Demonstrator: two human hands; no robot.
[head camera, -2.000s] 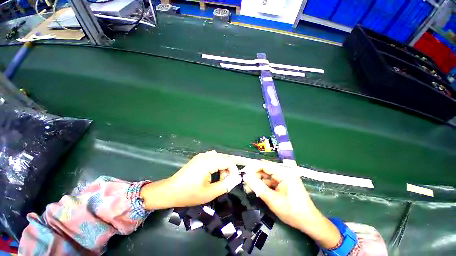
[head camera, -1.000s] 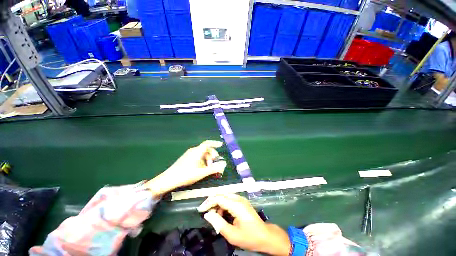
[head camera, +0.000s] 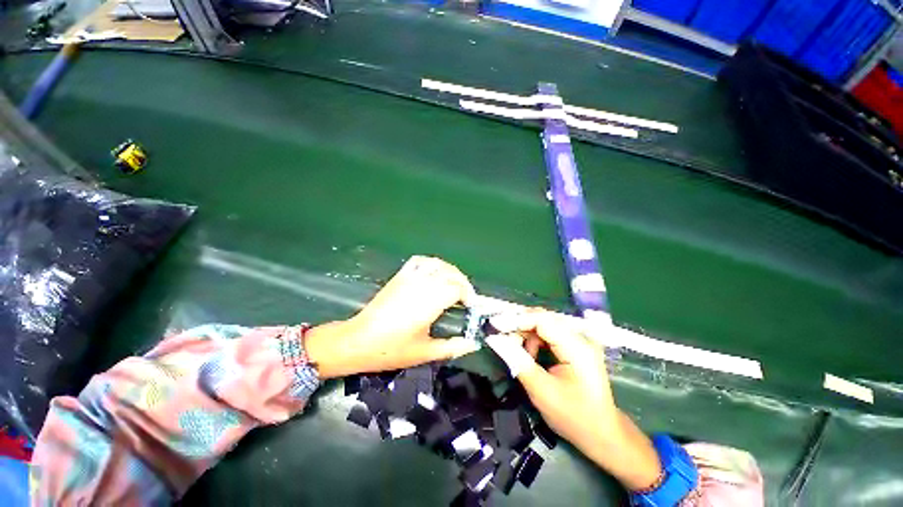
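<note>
My left hand (head camera: 401, 322) and my right hand (head camera: 559, 381) meet in front of me above the near ledge. My left thumb and finger hold a small circuit board (head camera: 474, 325) by its edge. My right fingertips hold a small black pad (head camera: 488, 328) against the board; the fingers partly hide both. A loose pile of black square pads (head camera: 426, 406), some with pale or shiny faces, lies between my forearms.
The green conveyor belt (head camera: 347, 188) carries a yellow-black board (head camera: 129, 156) at the left. A purple strip (head camera: 571, 218) crosses it, with white tape (head camera: 683, 354) at its near end. A bag of dark contents (head camera: 79, 267) lies left, a black divided tray (head camera: 812, 149) far right.
The view has tilted back down. My left hand has moved from beside the purple strip to my right hand, now holding a board. The board seen earlier beside the strip is no longer there.
</note>
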